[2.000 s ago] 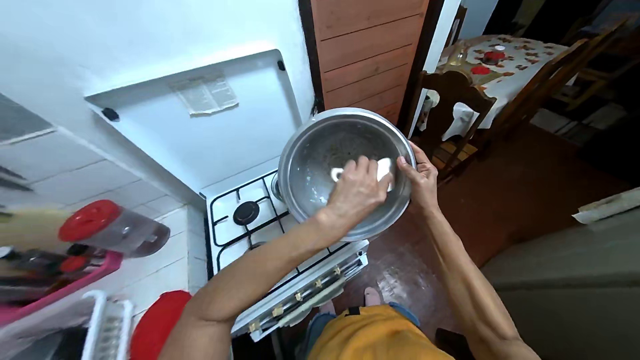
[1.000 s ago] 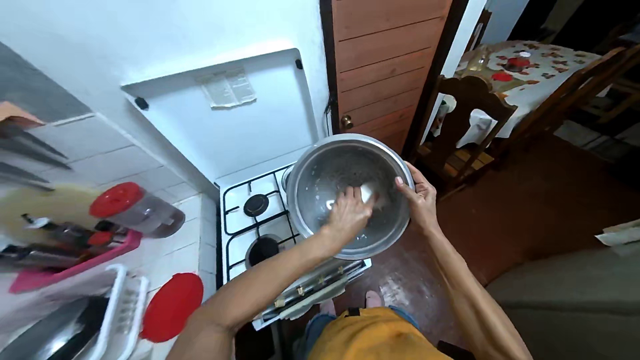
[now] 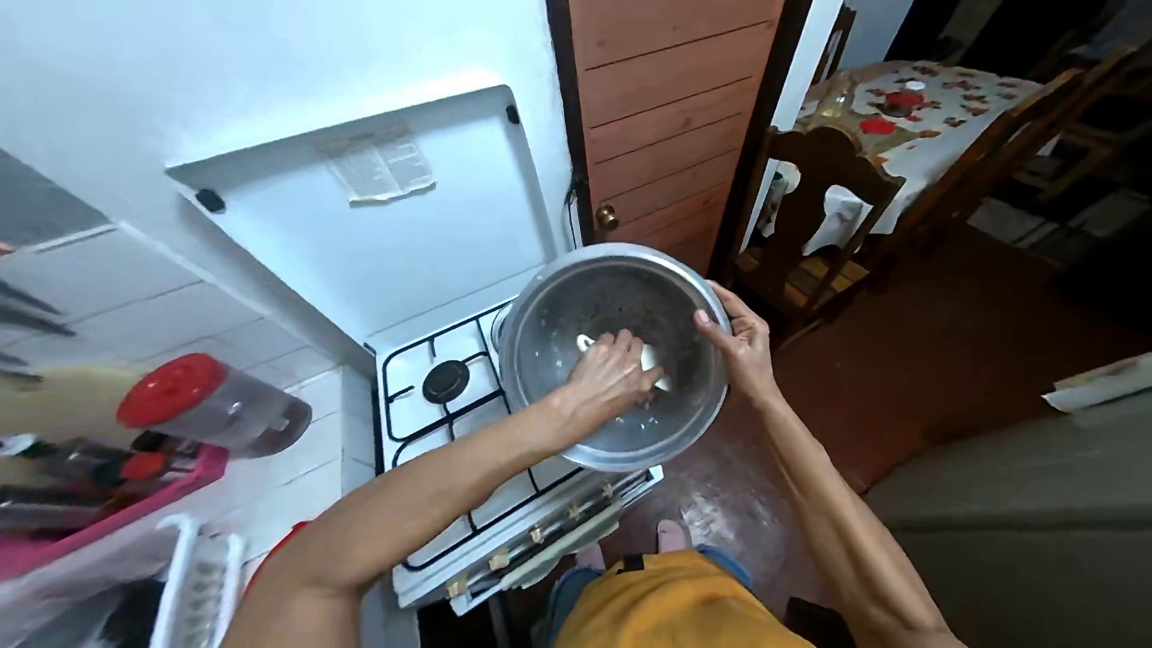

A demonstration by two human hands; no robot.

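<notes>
A large round metal pot (image 3: pixel 558 315) is held tilted over the right side of a white gas stove (image 3: pixel 418 364), its inside facing me. My right hand (image 3: pixel 745 346) grips the pot's right rim, thumb on the inner side. Inside the pot, my left hand (image 3: pixel 616 369) is closed on a white object (image 3: pixel 650 358) that shows on both sides of the fingers; its kind is not clear. Small white bits and wet-looking spots dot the pot's inner surface. The white object's middle is hidden under my fingers.
The raised stove lid (image 3: pixel 360 243) leans at the wall. At left are a red-lidded plastic container (image 3: pixel 216 405), a pink tray (image 3: pixel 193 486) and a white rack (image 3: pixel 180 576). A wooden door (image 3: pixel 675 117) and wooden chair (image 3: pixel 823 180) stand beyond the pot.
My left hand has moved about inside the pot with the white object in it. My right hand stays on the rim. The view shifts somewhat.
</notes>
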